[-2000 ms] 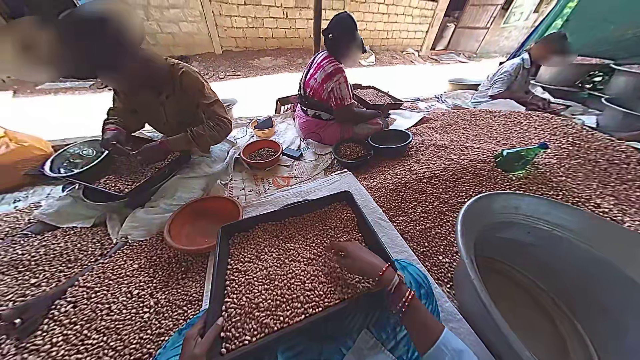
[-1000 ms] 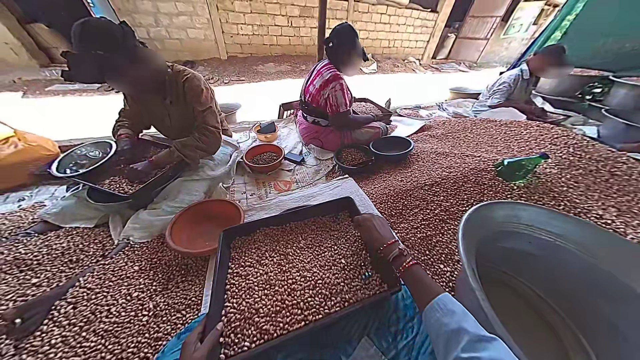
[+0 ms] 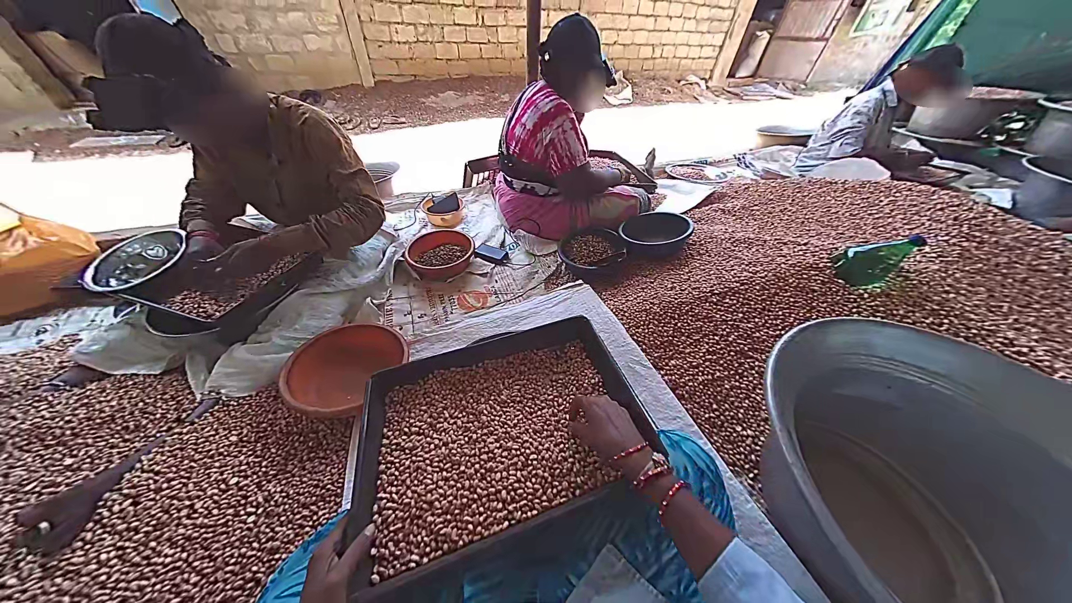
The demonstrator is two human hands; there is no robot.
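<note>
A black rectangular tray [image 3: 366,469] rests over my lap, spread with small brown nuts or seeds [image 3: 477,444]. My left hand [image 3: 339,563] grips its near left corner, thumb over the rim. On the right side of the tray, my right hand [image 3: 605,427] touches the nuts with bent fingers; whether a nut is between them cannot be told. Beaded bracelets circle that wrist. An orange-brown bowl [image 3: 343,368] stands against the tray's far left side.
A large metal tub [image 3: 783,419] stands close on my right. Heaps of nuts [image 3: 988,251] lie on both sides, with a green bottle [image 3: 878,261] on the right heap. Three people sit beyond with trays and bowls, including a black bowl [image 3: 657,234].
My right hand has moved back from the tray's far right corner to its right-hand middle. My left hand has stayed at the near left corner.
</note>
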